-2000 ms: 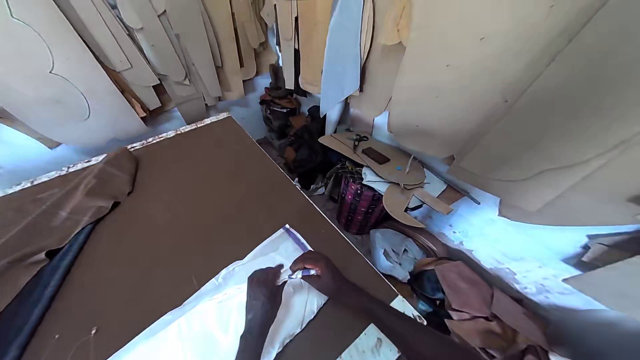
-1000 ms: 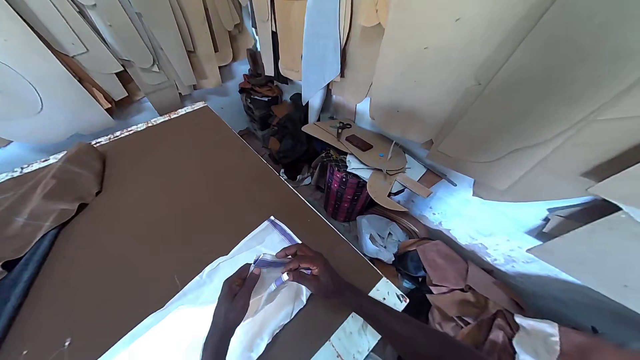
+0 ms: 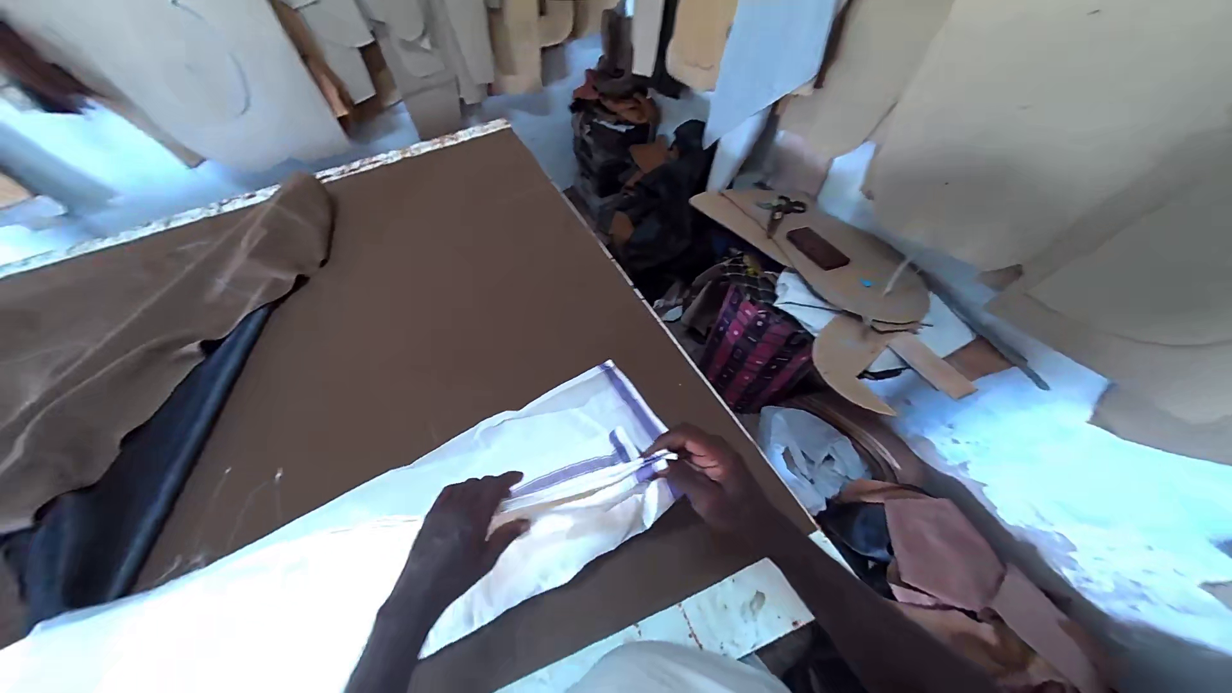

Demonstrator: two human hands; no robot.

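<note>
A white cloth [image 3: 289, 568] with a purple-striped edge lies across the brown tabletop, its corner pointing to the far right. My right hand [image 3: 701, 472] pinches the striped edge near that corner between thumb and fingers. Farther left, my left hand [image 3: 481, 525] is on the cloth at the near end of a raised fold, thumb below and fingers above; the fold runs between both hands. Whether the left fingertips grip the fold or only press on it is hard to tell.
Brown leather [image 3: 279, 236] and a dark sheet [image 3: 183, 452] lie at the table's left. Beyond the right edge are a pattern board [image 3: 857, 284] with scissors [image 3: 782, 212], a magenta checked bag [image 3: 756, 346], a plastic bag [image 3: 808, 457] and leather scraps [image 3: 938, 549]. Patterns [image 3: 1039, 125] hang along the walls.
My hands were close together at the striped corner; now they are apart, the left one farther left along the cloth. A raised fold now stretches between them.
</note>
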